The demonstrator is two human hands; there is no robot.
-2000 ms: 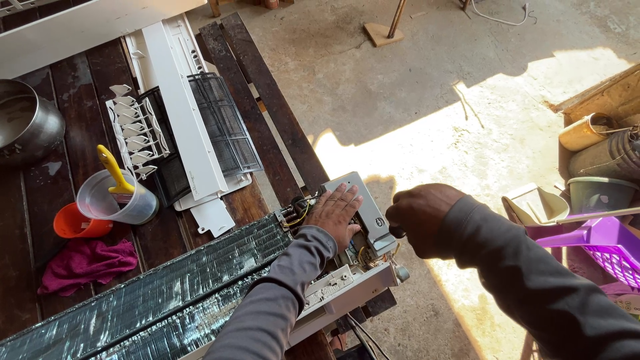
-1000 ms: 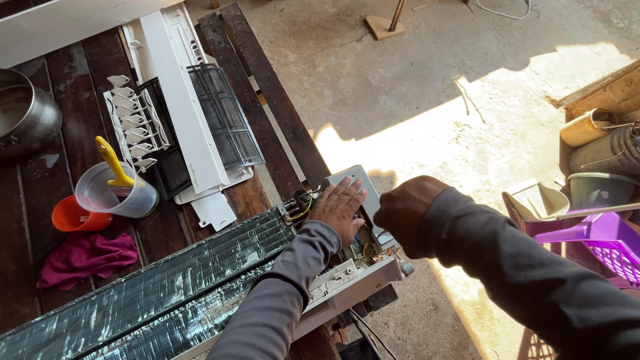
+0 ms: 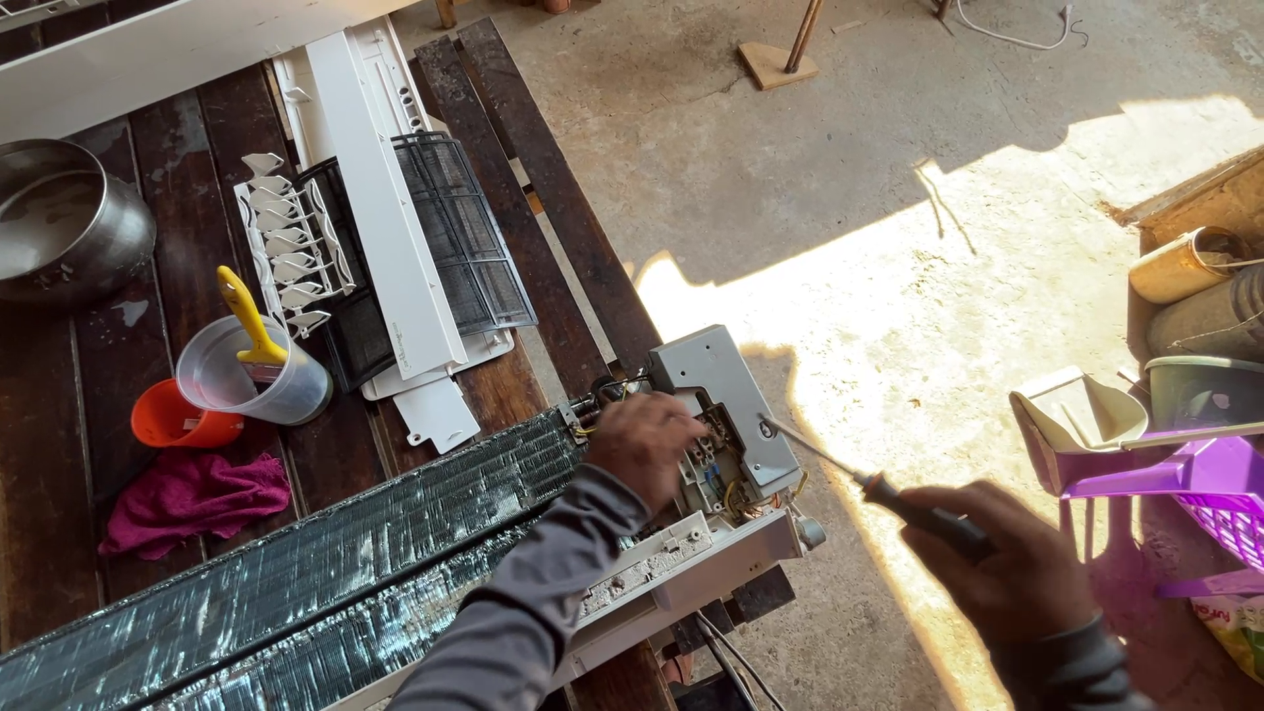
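My right hand (image 3: 997, 563) grips a screwdriver (image 3: 928, 509) by its black handle, its shaft pointing up and left to the grey metal cover (image 3: 726, 400). That cover lies on the electrical box at the right end of an air conditioner's indoor unit. Over the box's left part is my left hand (image 3: 647, 449), its fingers bent near the terminals; whether they touch anything I cannot tell. Wires (image 3: 736, 499) show in the box's opening. The finned coil (image 3: 296, 583) runs down to the lower left, beside the unit's white plastic base (image 3: 681, 583).
On the slatted wooden table are a metal pot (image 3: 74, 222), a plastic tub (image 3: 257, 370) with a yellow-handled brush (image 3: 247, 316), an orange cup (image 3: 183, 415), a magenta cloth (image 3: 197, 504), mesh filters (image 3: 464, 232) and white panels (image 3: 385, 207). A purple basket (image 3: 1185, 469) stands at right.
My right hand has drawn back from the cover to the lower right, and the screwdriver now shows. My left hand has shifted off the cover to the left, uncovering the box's opening.
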